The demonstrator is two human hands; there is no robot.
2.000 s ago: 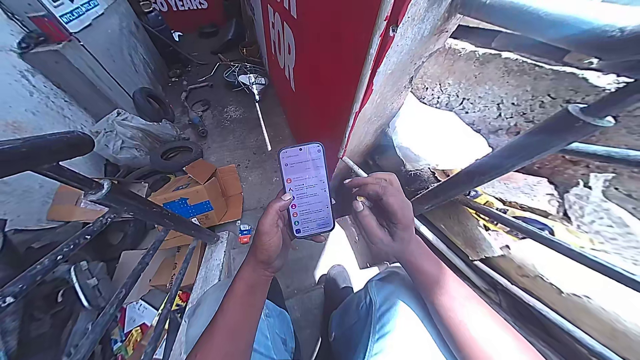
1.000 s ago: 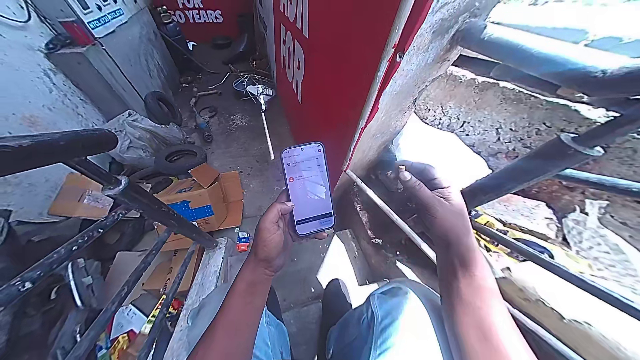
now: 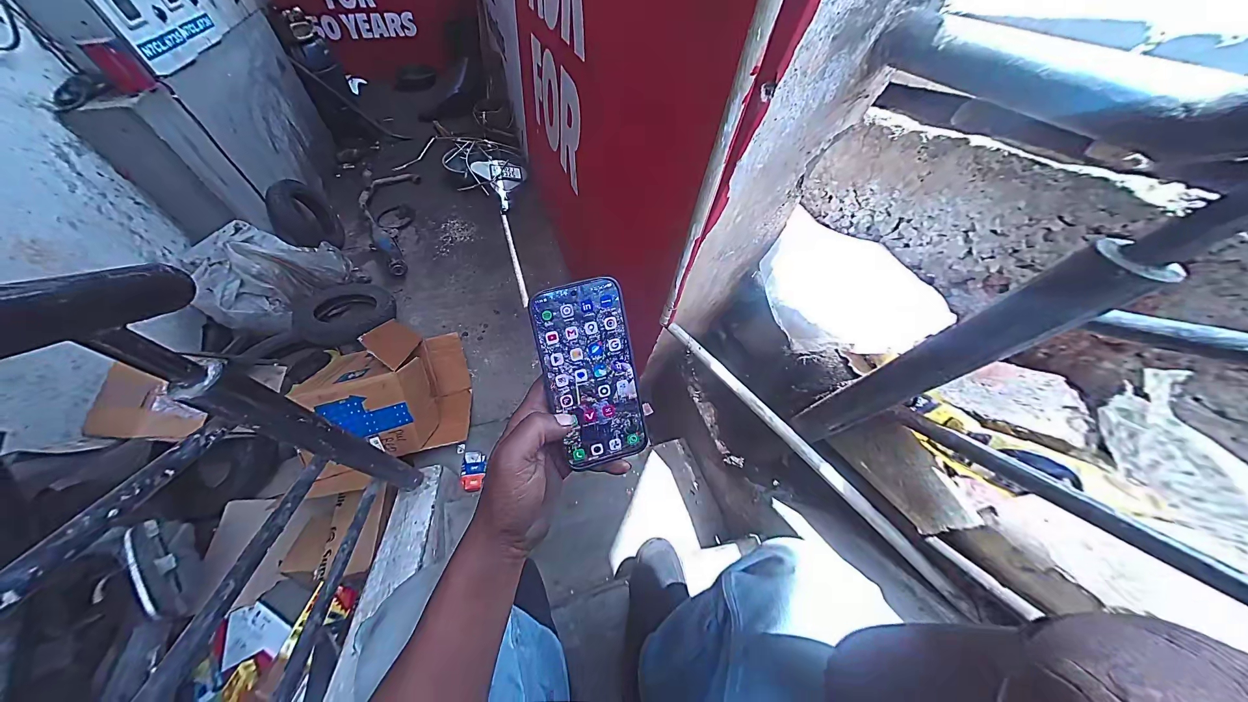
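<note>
A smartphone [image 3: 590,375] with a dark frame is upright in my left hand [image 3: 526,468]. The thumb lies along its lower left edge, and fingertips show past its lower right side. Rows of app icons fill the lit screen. At the bottom right lies a large, blurred brown part of my right arm or hand [image 3: 1033,658], close to the camera; its fingers cannot be made out. My legs in light blue jeans [image 3: 751,624] are below the phone.
Dark metal railings [image 3: 312,429] slope down at the left, and a thick metal rail [image 3: 975,341] crosses the right. Beyond are an open cardboard box [image 3: 390,400], old tyres [image 3: 341,312], a plastic sack [image 3: 258,273], a red painted panel [image 3: 634,127] and a white pipe [image 3: 799,448].
The phone's screen has gone from a list to app icons. My right hand, beside the phone two seconds ago and farther right one second ago, has moved down to the bottom right.
</note>
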